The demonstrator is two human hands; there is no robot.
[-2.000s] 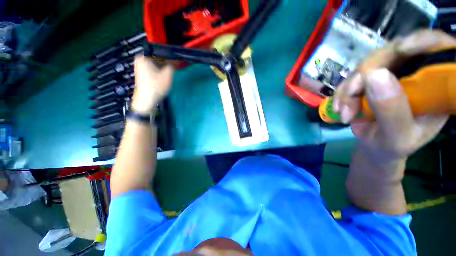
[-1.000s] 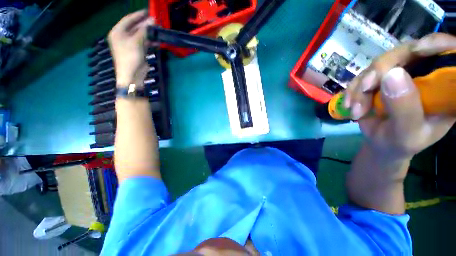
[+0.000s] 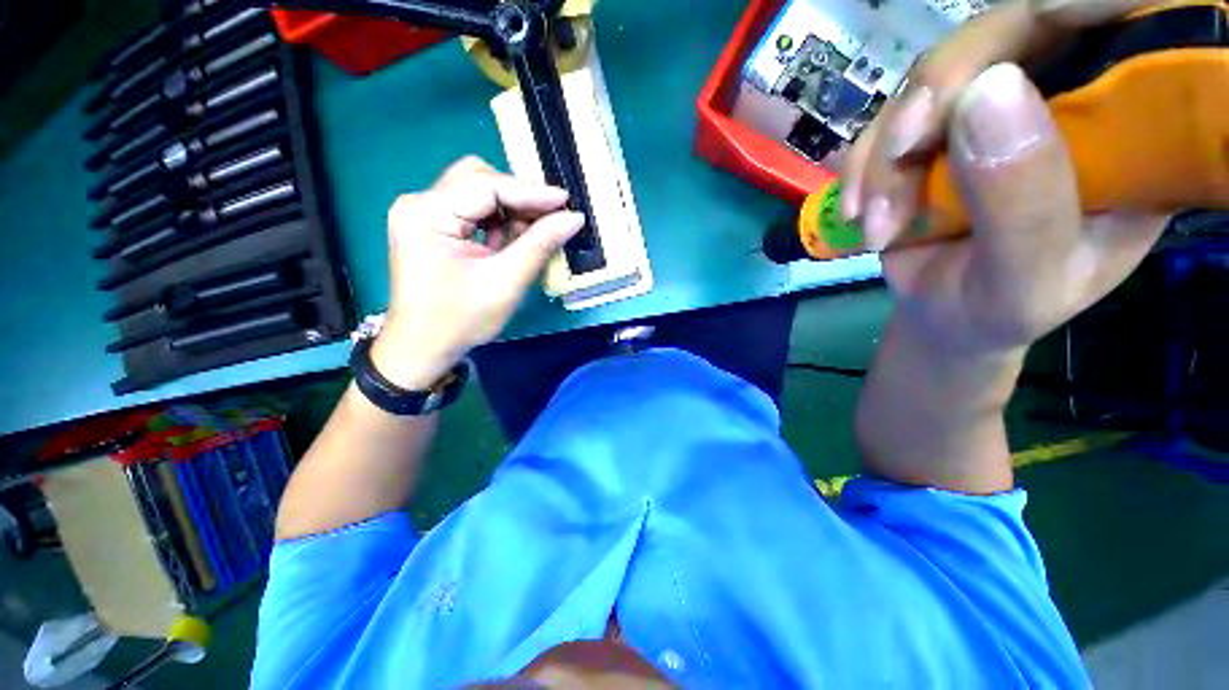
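The black three-armed leg assembly [image 3: 542,108] has its hub at the top edge. One arm lies along the cream jig [image 3: 617,189], pointing towards me. My left hand [image 3: 458,263] has thumb and index fingertips close together at this arm's near end. Any small part between them is too small or hidden to tell. My right hand [image 3: 991,223] grips the orange electric screwdriver [image 3: 1146,128] at the right, off the jig. Its black nose points left, near the bench's front edge.
The black ribbed tray [image 3: 324,256] with rows of black and silver tubes is at the left. The right red bin [image 3: 755,155] holds the screw feeder [image 3: 822,81]. The left red bin [image 3: 364,43] is cut off at the top. A cardboard piece [image 3: 115,546] stands lower left.
My left hand has moved from the far-left arm end to the near end of the arm on the jig. My right hand still holds the screwdriver. The view has shifted, with bench items higher and further left.
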